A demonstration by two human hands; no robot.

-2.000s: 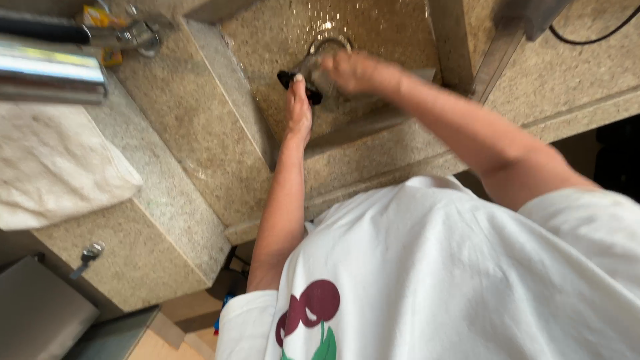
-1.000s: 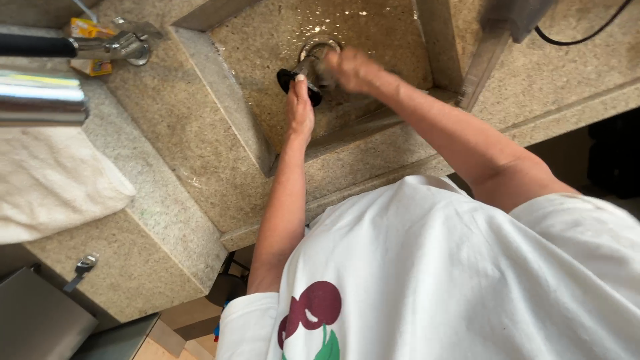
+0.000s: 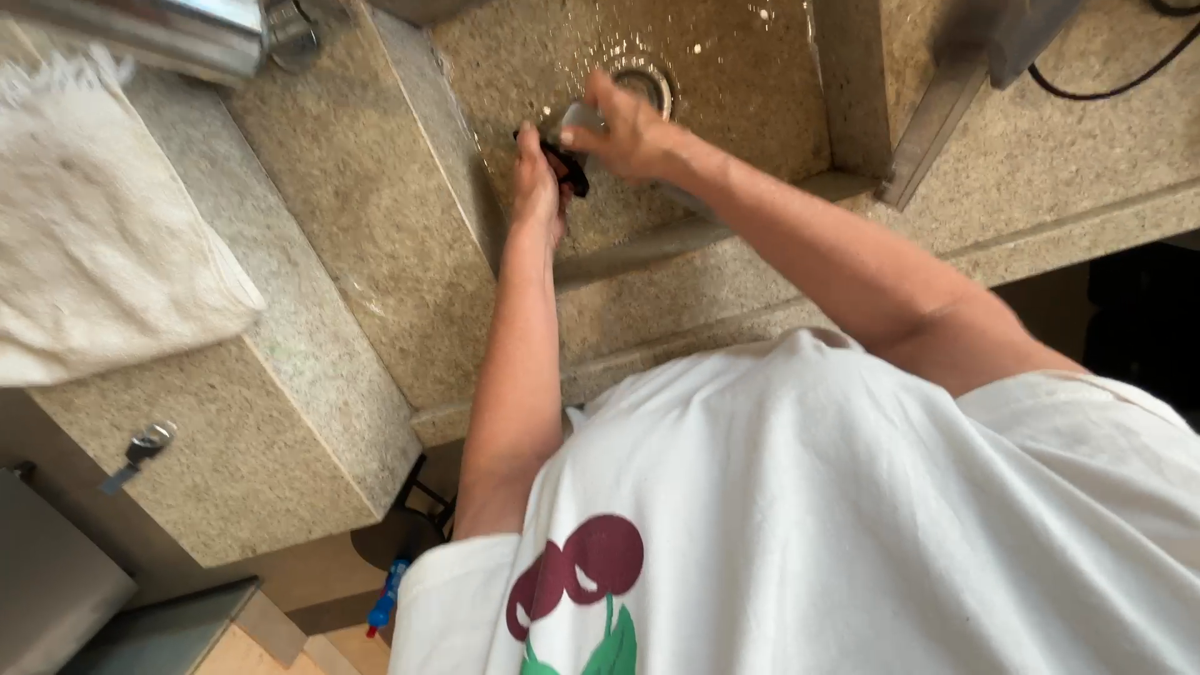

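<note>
Over a speckled stone sink [image 3: 750,56], my left hand [image 3: 539,183] holds a dark, round-edged object [image 3: 569,172], partly hidden by the fingers. Its kind cannot be told. My right hand [image 3: 623,131] is close beside it on the right, blurred, with its thumb and fingers around a pale, translucent piece [image 3: 583,120]. Whether that piece joins the dark object is unclear. The round metal drain [image 3: 647,89] lies just behind my right hand, with bright water drops around it.
A whitish towel [image 3: 103,234] hangs over the raised counter at the left, near a shiny metal cylinder [image 3: 178,28]. A small object with a strap [image 3: 145,445] lies on the lower left ledge. At the right stand a grey object [image 3: 1031,37] and a black cable [image 3: 1116,94].
My right hand's fingers are spread wider than before, and the pale piece shows between them. My left hand still holds the dark object. The view has shifted a little.
</note>
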